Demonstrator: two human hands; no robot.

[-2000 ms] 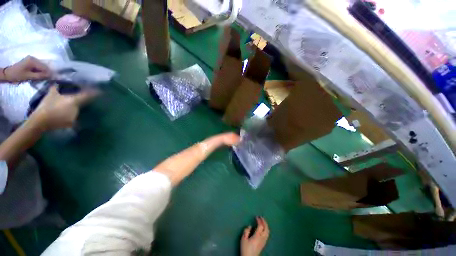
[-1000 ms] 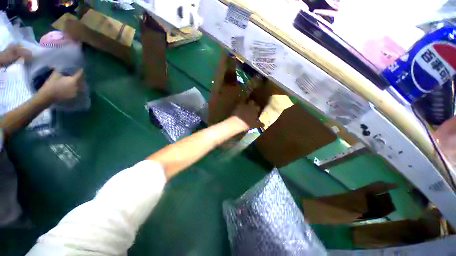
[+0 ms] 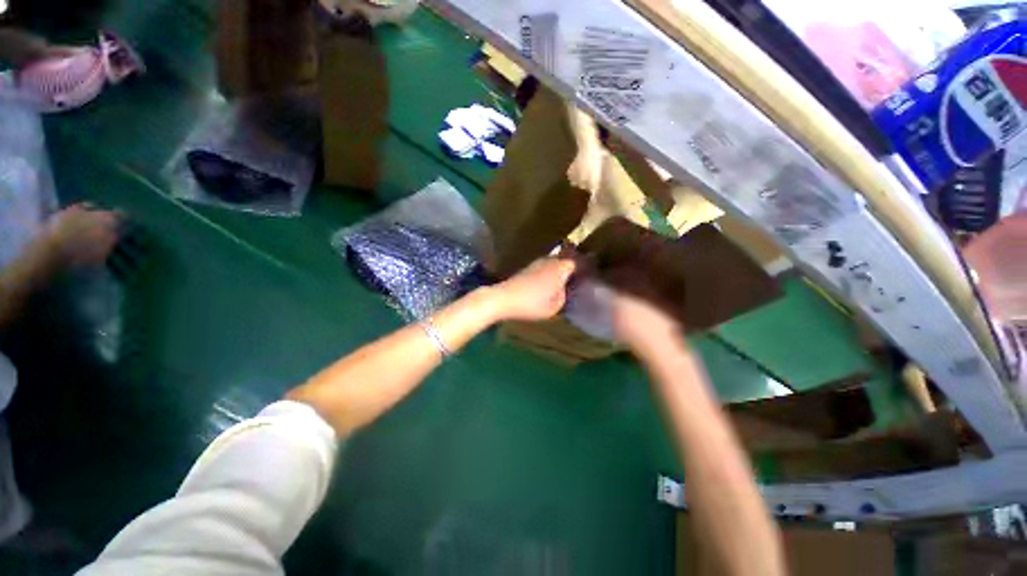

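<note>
An open brown carton (image 3: pixel 552 340) stands in front of me on the green bench, its flaps spread. My left hand (image 3: pixel 538 288) is closed at its near left edge; its fingertips are partly hidden. My right hand (image 3: pixel 644 326), blurred, is at the carton mouth on a clear bubble bag (image 3: pixel 589 308), which is partly inside. The bag's contents are hidden. A filled bubble bag (image 3: pixel 411 264) lies left of the carton, and another bag with a dark shape (image 3: pixel 239 178) lies further left.
A co-worker's hand (image 3: pixel 85 234) is at the left, near a pink fan (image 3: pixel 62 79). White leaflets (image 3: pixel 478 133) lie behind the carton. More cartons (image 3: pixel 805 416) stand at right. The white shelf frame (image 3: pixel 721 141) crosses above, with a blue can (image 3: pixel 957 107).
The bubble bag from the near bench is now at the carton mouth with my right hand, which has come into view. My left hand has moved to the carton's near edge. A dark-filled bag now lies further left.
</note>
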